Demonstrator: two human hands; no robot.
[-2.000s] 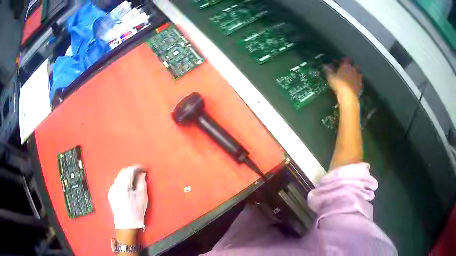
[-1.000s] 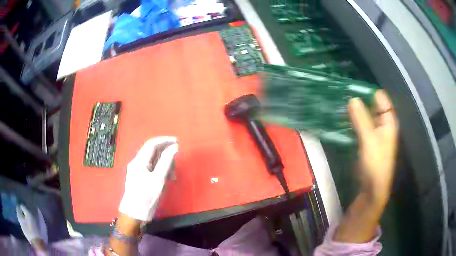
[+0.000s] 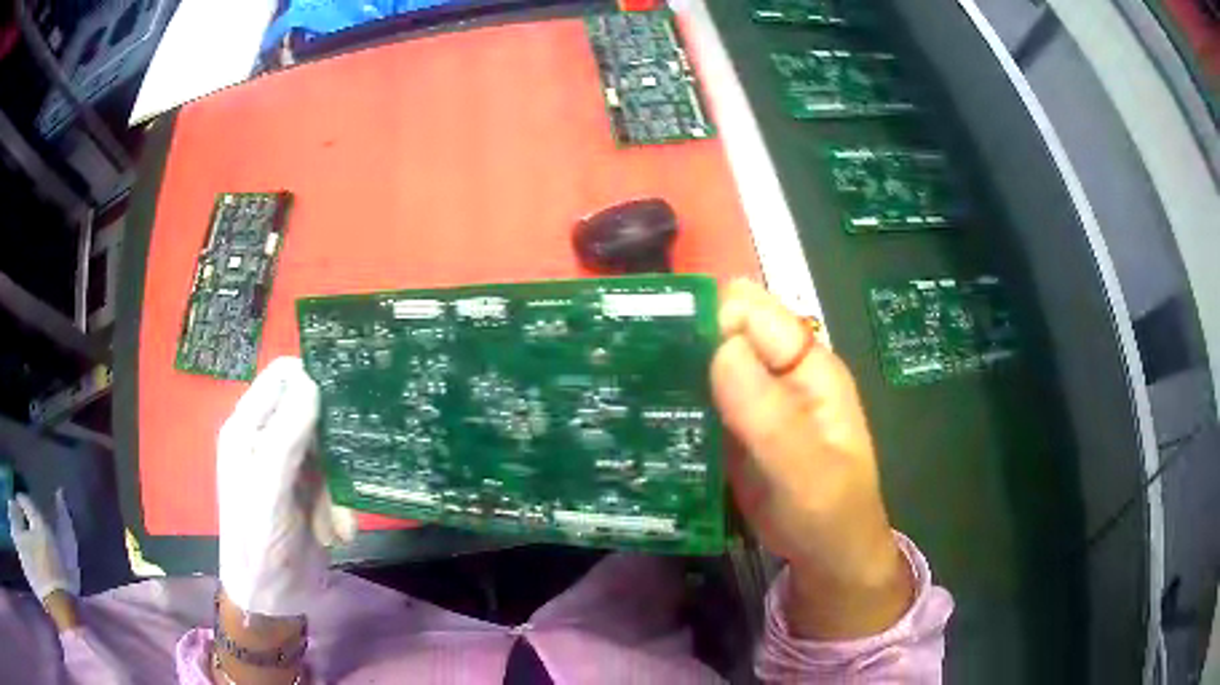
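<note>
A green circuit board (image 3: 515,408) is held up in front of me, its flatter side dotted with silvery joints facing me. My left hand (image 3: 274,488), in a white glove, grips its left end. My right hand (image 3: 800,428), bare with a ring, grips its right end. The black barcode scanner (image 3: 626,236) lies on the red-orange mat (image 3: 442,147) behind the board; its handle is mostly hidden by the board.
One circuit board (image 3: 234,284) lies at the mat's left, another (image 3: 650,78) at its far right. The dark green conveyor (image 3: 937,468) at right carries several boards. A white sheet (image 3: 204,56) is beyond the mat. Another person's gloved hand (image 3: 47,542) is at lower left.
My right hand has taken a board off the conveyor and brought it left in front of me. My left hand, empty before, now holds its left end. The view has shifted.
</note>
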